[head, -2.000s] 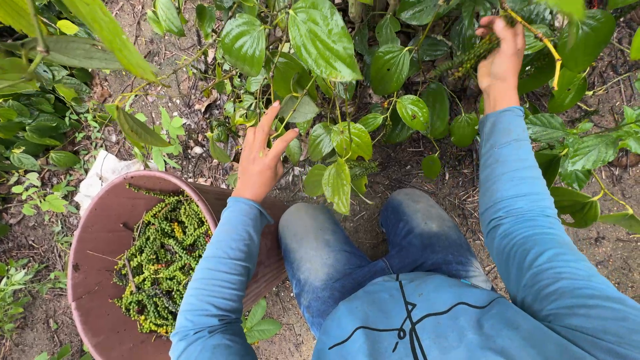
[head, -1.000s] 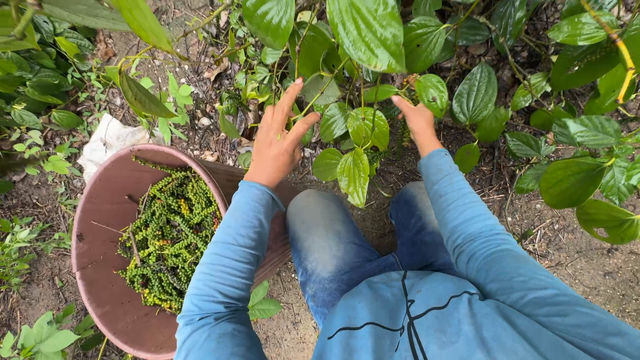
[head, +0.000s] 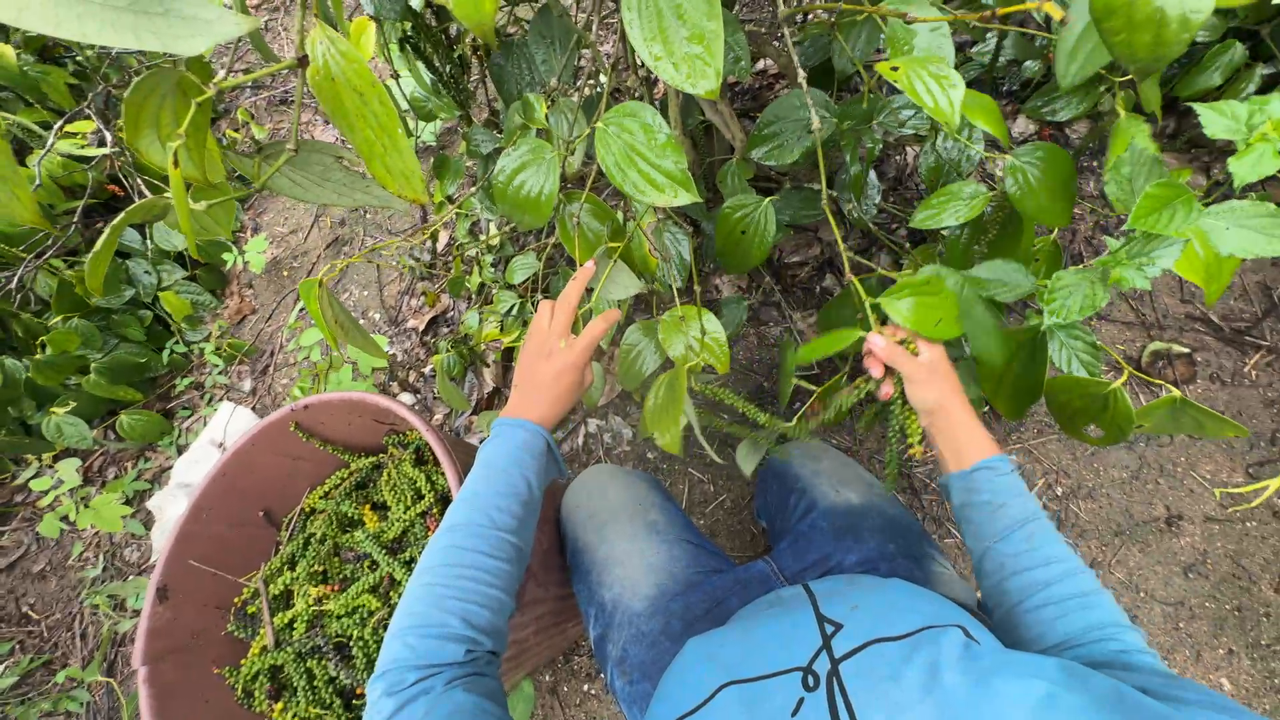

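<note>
My right hand is closed around green peppercorn spikes, which hang below its fingers beside a pepper vine stem. More green spikes show to its left, low among the leaves. My left hand, fingers spread and holding nothing, is beside the pepper vine's leaves. At the lower left a reddish-brown plastic tub contains many picked green pepper spikes, a few berries yellow or red.
Pepper vine foliage spans the top of the view. A pale cloth or sack piece lies on the soil behind the tub. My jeans-clad knees are just below the vine. Low plants grow at the left.
My right hand has moved from near the middle leaves out to the right and now holds pepper spikes there. My left hand stays spread beside the vine.
</note>
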